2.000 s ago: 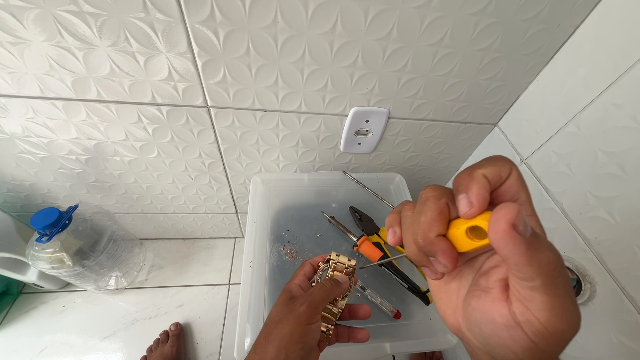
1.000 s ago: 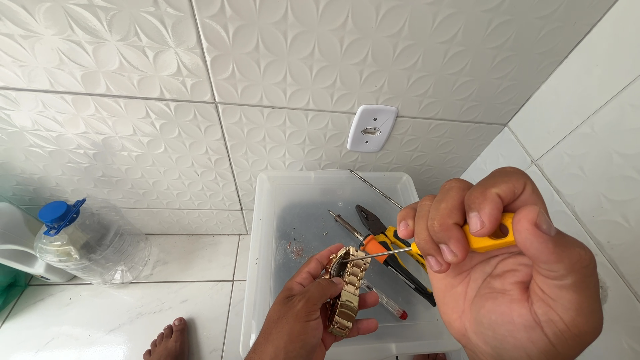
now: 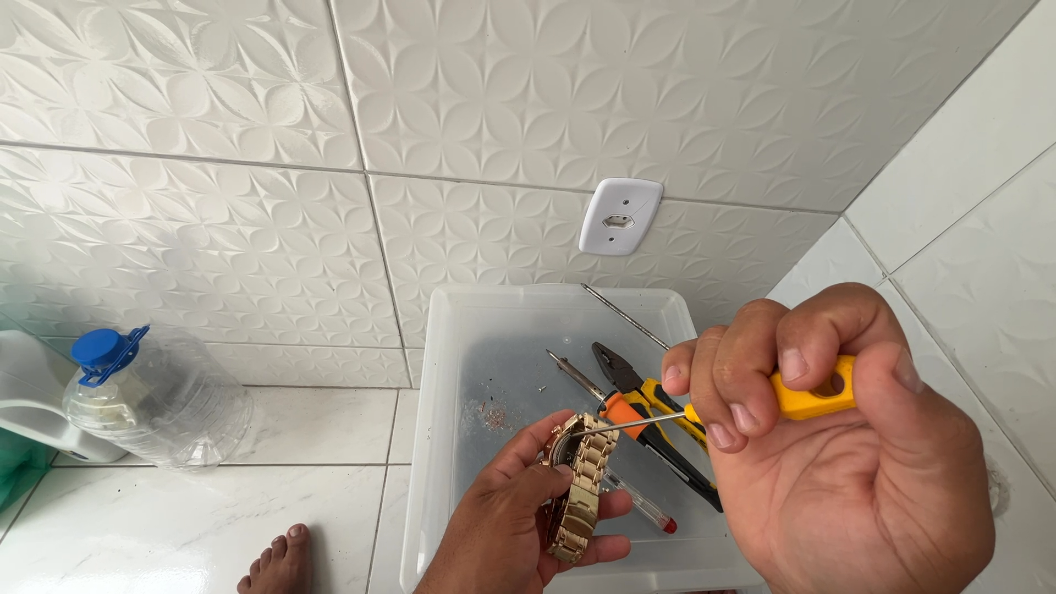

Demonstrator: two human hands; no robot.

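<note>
A gold-coloured wristwatch with a metal link bracelet (image 3: 587, 470) is held in my left hand (image 3: 516, 503), its case tilted between thumb and fingers. My right hand (image 3: 841, 445) grips a screwdriver by its yellow handle (image 3: 813, 398). The thin shaft points left, and its tip meets the edge of the watch case. Beneath the hands, on the lid of a translucent plastic box (image 3: 450, 330), lie a soldering iron with an orange and black handle (image 3: 623, 415), combination pliers with yellow and black grips (image 3: 617, 368) and a clear-handled screwdriver with a red end (image 3: 648, 505).
A metal rod (image 3: 623, 313) lies across the box's far part, its near end hidden by my right hand. Small debris (image 3: 495, 415) is scattered on the lid. A wall socket (image 3: 621, 217) is behind. A blue-capped plastic bottle (image 3: 157, 396) and a white jug (image 3: 33, 396) stand left; a bare foot (image 3: 279, 563) is below.
My left hand has turned the watch, so its case and bracelet show at another angle. The screwdriver remains in my right hand, its shaft now lying across to the watch case.
</note>
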